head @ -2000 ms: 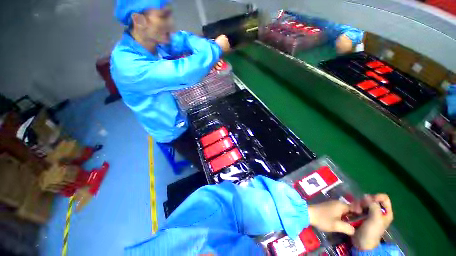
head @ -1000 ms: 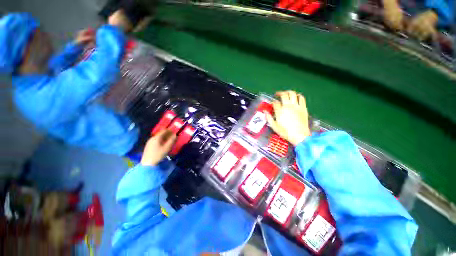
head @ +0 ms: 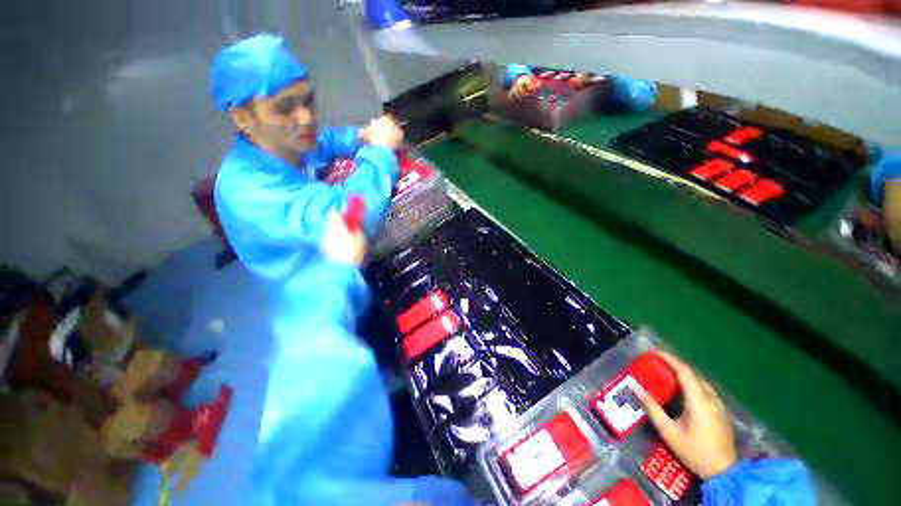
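Note:
My right hand (head: 699,425) grips a red phone (head: 624,403), white label up, at a pocket of the clear tray (head: 583,397). Another labelled red phone (head: 538,457) lies in the tray at the lower left. A phone with its red keypad (head: 667,472) showing lies below my right hand. My left hand (head: 343,240), blurred, is raised at the left with a plain red cover (head: 354,213) in its fingers. Two red covers (head: 431,334) lie in the shiny black tray (head: 524,316) beyond the clear tray.
A worker in a blue smock (head: 262,203) sits at the left beside stacked clear trays (head: 420,206). The green belt (head: 583,232) runs along the right. Across it are a black tray (head: 672,143) with red covers and other workers' arms. Cardboard and red items lie on the floor at the left.
My left hand has moved from the black tray up and left with a cover; two covers remain there instead of three. My right hand now grips a labelled phone. The view has swung back left.

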